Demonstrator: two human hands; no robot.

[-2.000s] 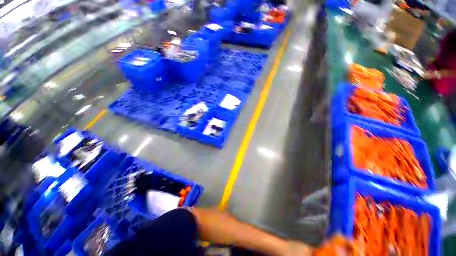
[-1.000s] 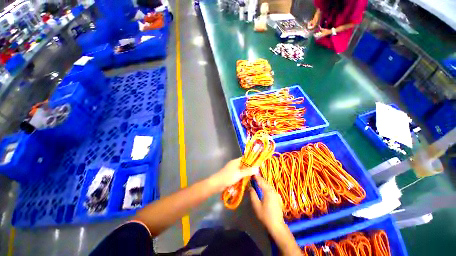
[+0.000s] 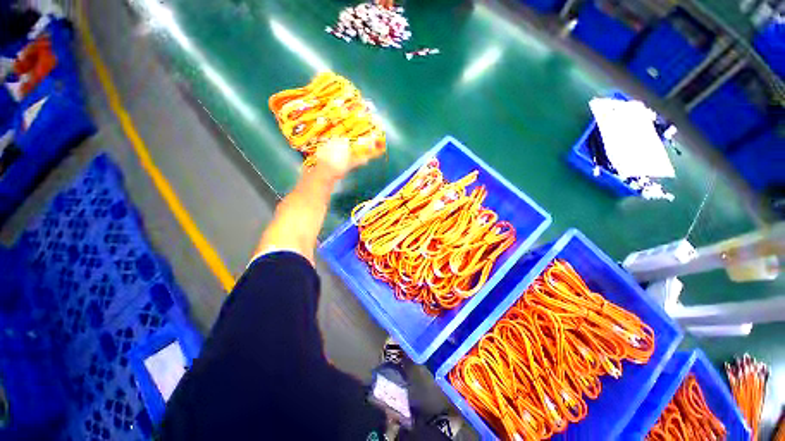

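Note:
My left hand (image 3: 336, 157) reaches out to the near edge of a loose pile of orange coiled cables (image 3: 323, 108) on the green bench. Its fingers are blurred and appear closed on a coiled cable (image 3: 368, 148) lying against the pile. A blue bin (image 3: 387, 323) just nearer than the pile holds orange coils (image 3: 430, 232). A second blue bin (image 3: 581, 245) beside it holds more orange coils (image 3: 551, 353). My right hand is not in view.
A third blue bin (image 3: 738, 412) and orange wire bundles (image 3: 747, 388) are at lower right. A small blue bin (image 3: 590, 164) bears white paper (image 3: 635, 138). Small white-and-red parts (image 3: 372, 24) lie at the bench's back. Grey-white arms (image 3: 732, 250) jut in from the right.
My left hand has moved forward from above the bins to the loose pile with the coiled cable. My right hand has left the picture. The view has turned right and down.

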